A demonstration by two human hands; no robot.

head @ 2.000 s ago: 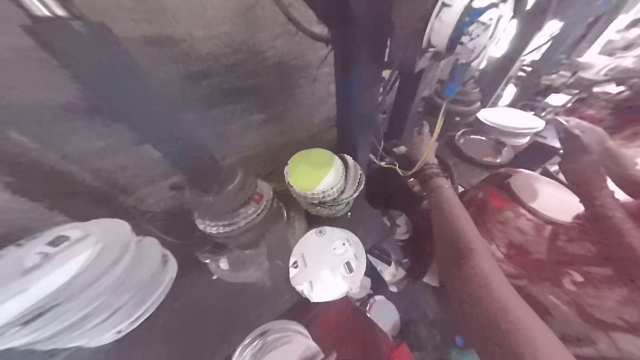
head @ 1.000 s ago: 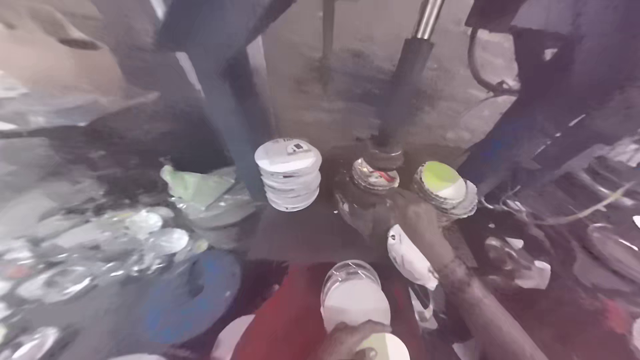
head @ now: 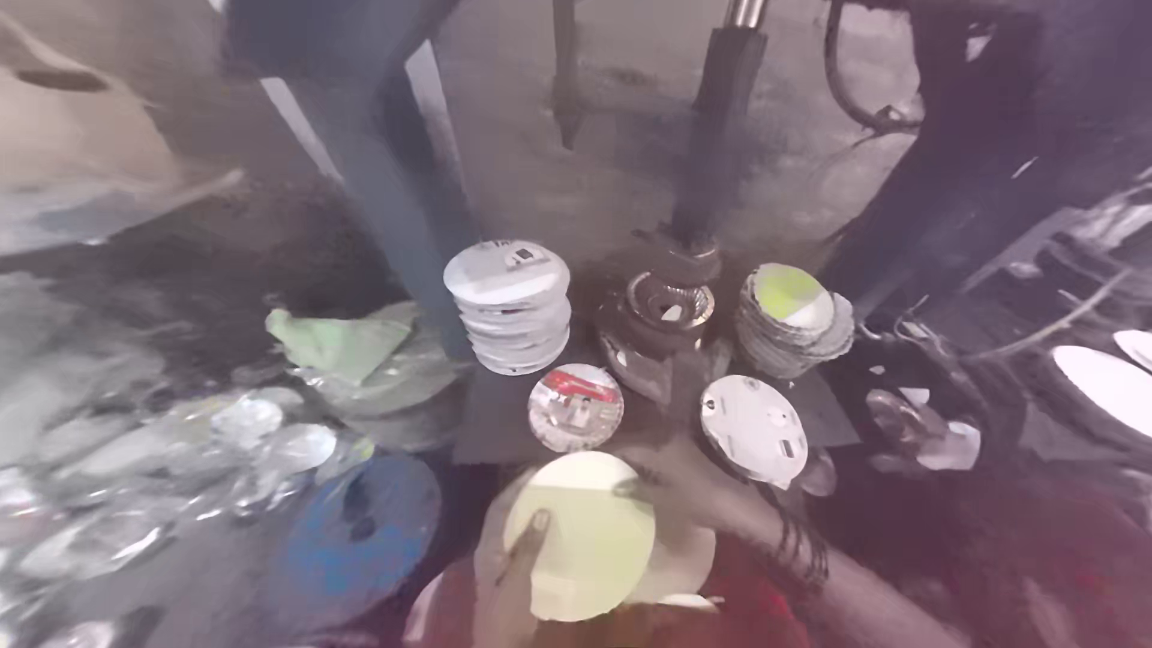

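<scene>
Low in the view, my left hand holds pale yellow and white round discs, its thumb lying on top. My right hand is at their upper right edge; blur hides its grip. Beyond the hands, a red-printed round piece lies in front of a round metal die, which has a shiny fluted inside. A press ram stands above the die. To the right are a printed white disc and a stack of fluted round pieces with a green and white top.
A tall stack of white printed discs stands left of the die. Further left are a blue round object, crumpled pale green material and a heap of clear, shiny pieces. More white discs are at the far right.
My right hand has come back from beside the die to the discs at my left hand. The red-printed piece, seen at the die one second ago, now lies in front of it.
</scene>
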